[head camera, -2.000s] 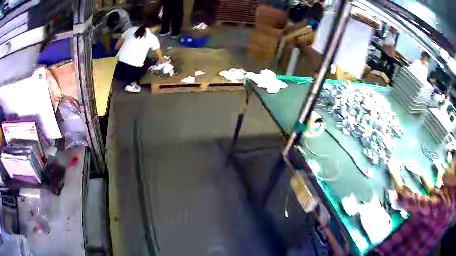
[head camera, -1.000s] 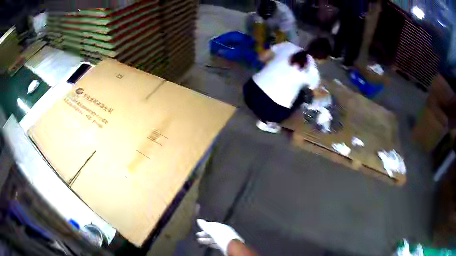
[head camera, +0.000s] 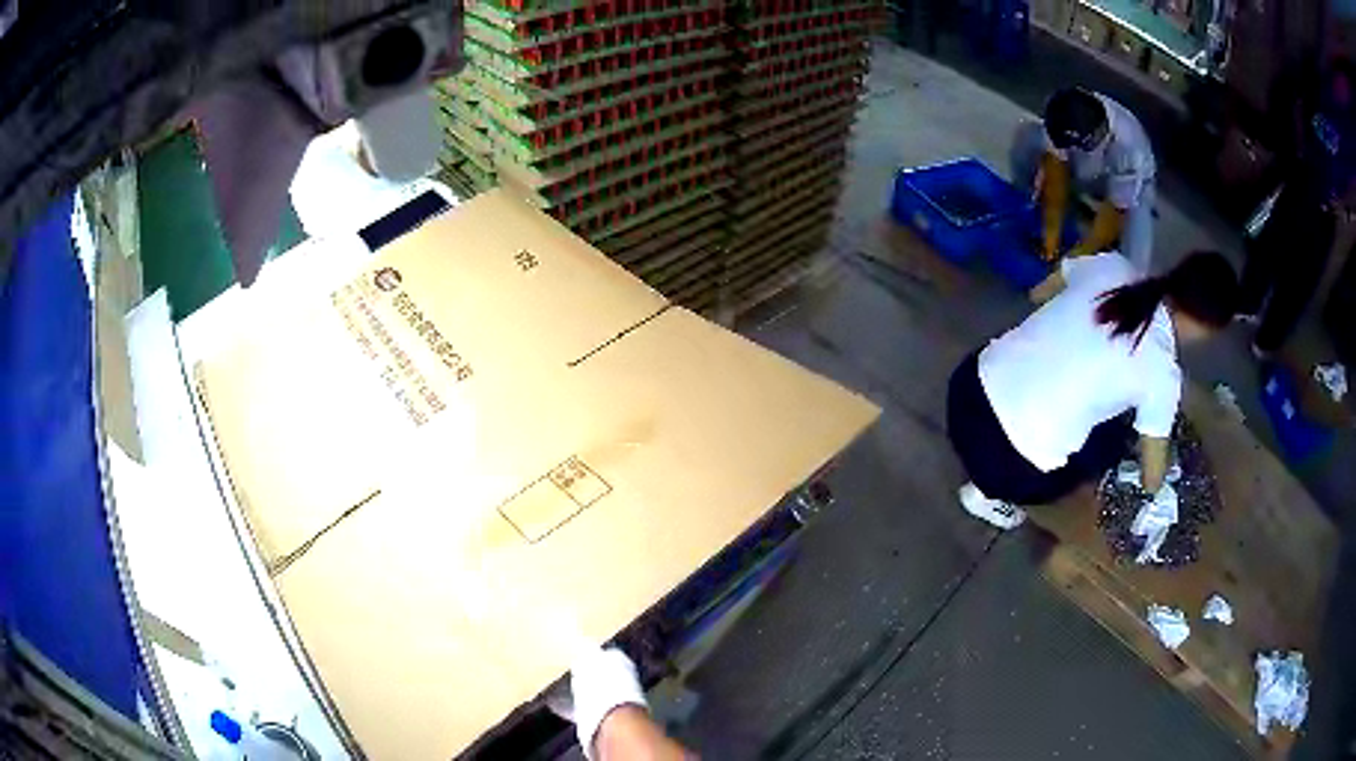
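A large flat brown cardboard sheet (head camera: 461, 431) with printed characters and fold lines lies on a raised surface at the left. My right hand (head camera: 602, 696), in a white glove, is at the sheet's near edge, at the bottom centre. The fingertips blend into glare on the cardboard, so whether they grip it cannot be told. The wrist is bare and cut off by the bottom edge. My left hand is not in view.
Tall stacks of brown-red slatted layers (head camera: 610, 134) stand behind the sheet. At right, a crouching person (head camera: 1063, 364) handles white cloth over small parts (head camera: 1190, 513) on a pallet covered with cardboard (head camera: 1264, 558). Another person sits behind, beside blue crates (head camera: 959, 205). White cloths (head camera: 1282, 691) lie nearby.
The view has swung left, from the green table to the cardboard sheet. My gloved hand came into view over the floor and is now at the sheet's near edge.
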